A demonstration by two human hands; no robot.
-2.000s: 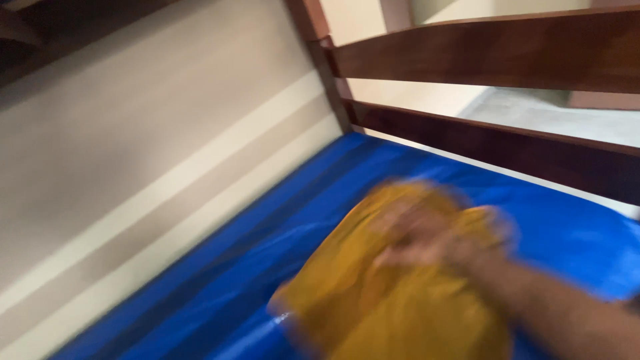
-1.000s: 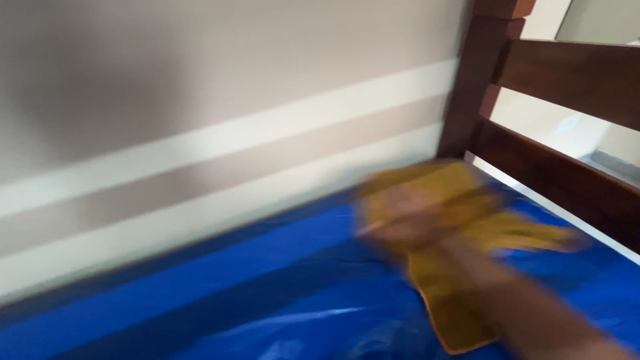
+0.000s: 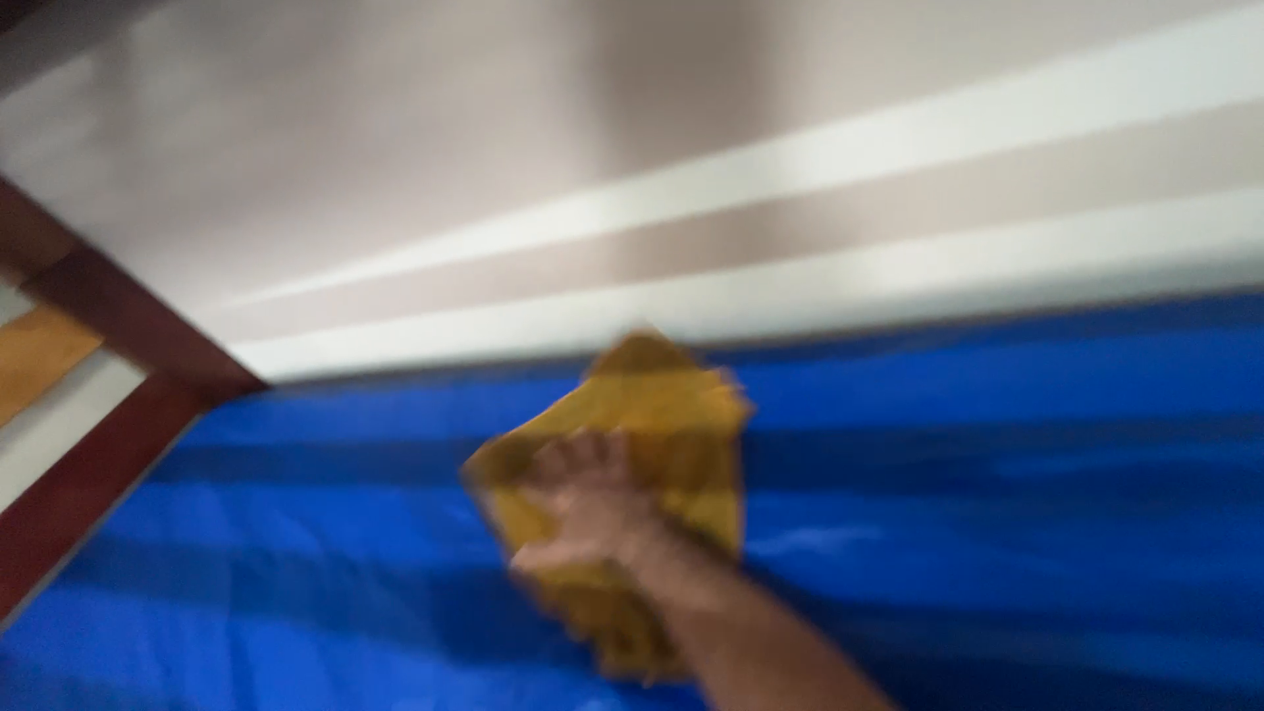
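My right hand (image 3: 588,513) lies palm down on a mustard-yellow cloth (image 3: 681,434), its fingers somewhat spread and its thumb toward the left. Under the hand, the rumpled cloth rests on a mattress with a shiny blue cover (image 3: 326,533). The cloth's upper corner reaches the edge where the mattress meets the wall. Motion blur softens the hand and cloth, and the palm side is hidden. My left hand is out of view.
Behind the mattress runs a wall (image 3: 444,168) with pale stripes. At the left stand a dark wooden bed post (image 3: 148,326) and a reddish-brown rail (image 3: 99,474), with an orange-brown slat (image 3: 44,355) beyond. Shadows cross the wall and mattress.
The view has swung left, from one railed end of the bed toward another. My right hand and the yellow cloth have moved left along the mattress, away from the corner post seen earlier.
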